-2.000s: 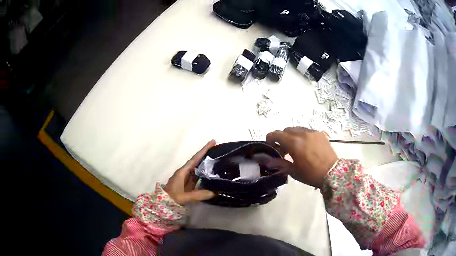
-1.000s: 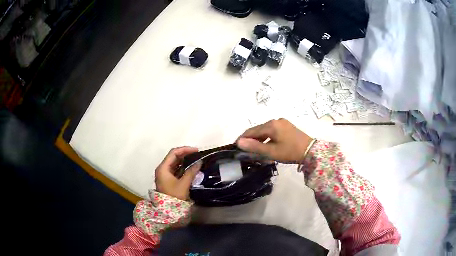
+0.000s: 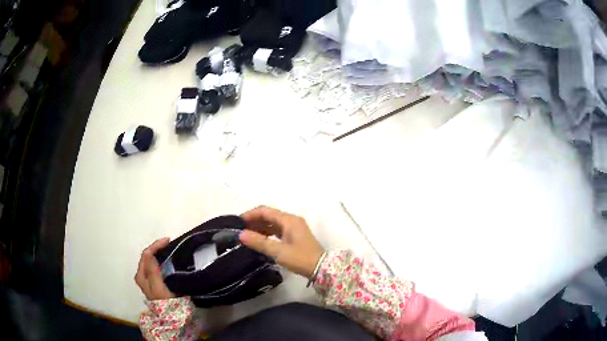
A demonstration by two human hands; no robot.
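A small black bag (image 3: 223, 281) lies tilted near the table's front edge with its zipped opening spread upward. Inside it a rolled strap with a white paper band (image 3: 205, 255) shows, with something pale at the bag's left end. My left hand (image 3: 154, 270) grips the left end, its thumb at the opening. My right hand (image 3: 286, 240) holds the right end of the rim, thumb at the opening and fingers behind it. My right fingertips are partly hidden.
One strap bundle (image 3: 134, 140) lies at the left. Several more (image 3: 219, 76) lie below black bags (image 3: 193, 23). Desiccant packets (image 3: 319, 93) are scattered beside a dark thin rod (image 3: 381, 118). A stack of stuffing paper (image 3: 412, 40) and flat white sheets (image 3: 532, 200) cover the right side.
The view has swung right, so the table items and bag appear further left. Both hands still hold the bag, and the bag opening now tilts up to the right.
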